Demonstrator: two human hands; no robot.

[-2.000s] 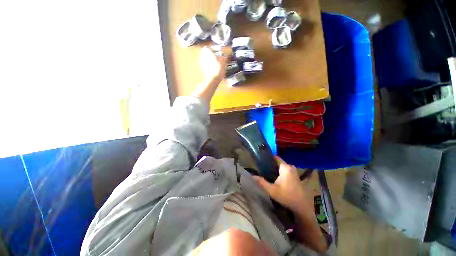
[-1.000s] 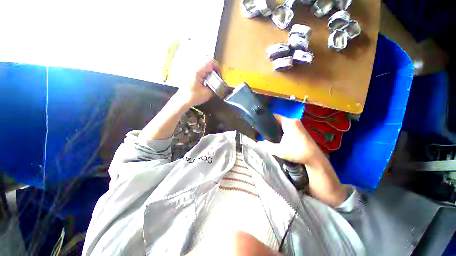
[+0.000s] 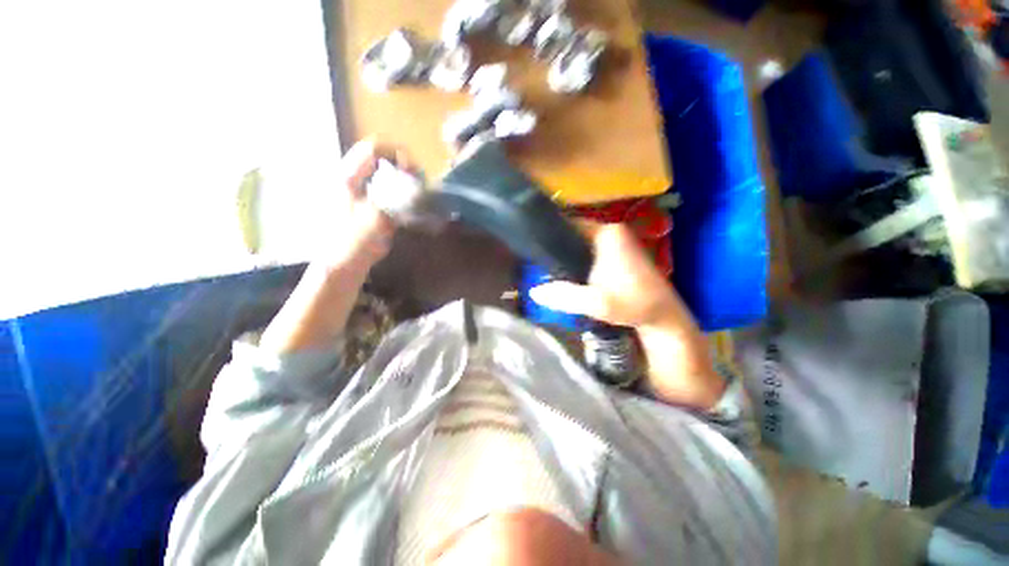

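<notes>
My right hand (image 3: 625, 282) grips the black curved trimmer (image 3: 515, 216) by its handle, with a ribbed hose (image 3: 612, 356) behind the grip. My left hand (image 3: 360, 216) holds a small grey-white fabric piece (image 3: 394, 188) in its fingers. The trimmer's wide head is at the piece; blur hides whether they touch. Both hands are bare and in front of the board's near edge. Loose grey-white fabric pieces (image 3: 389, 58) lie in clusters on the brown board (image 3: 597, 138), some partly behind the trimmer head.
A bright white surface (image 3: 144, 133) with a curved yellowish mark (image 3: 250, 210) is on the left. A blue bin (image 3: 725, 188) stands right of the board, with red items (image 3: 653, 227) under its yellow edge. A grey printed sheet (image 3: 841, 387) is at the lower right.
My left hand took a piece off the board and brought it beside the trimmer. The trimmer head has risen and turned towards the piece. The camera view has shifted.
</notes>
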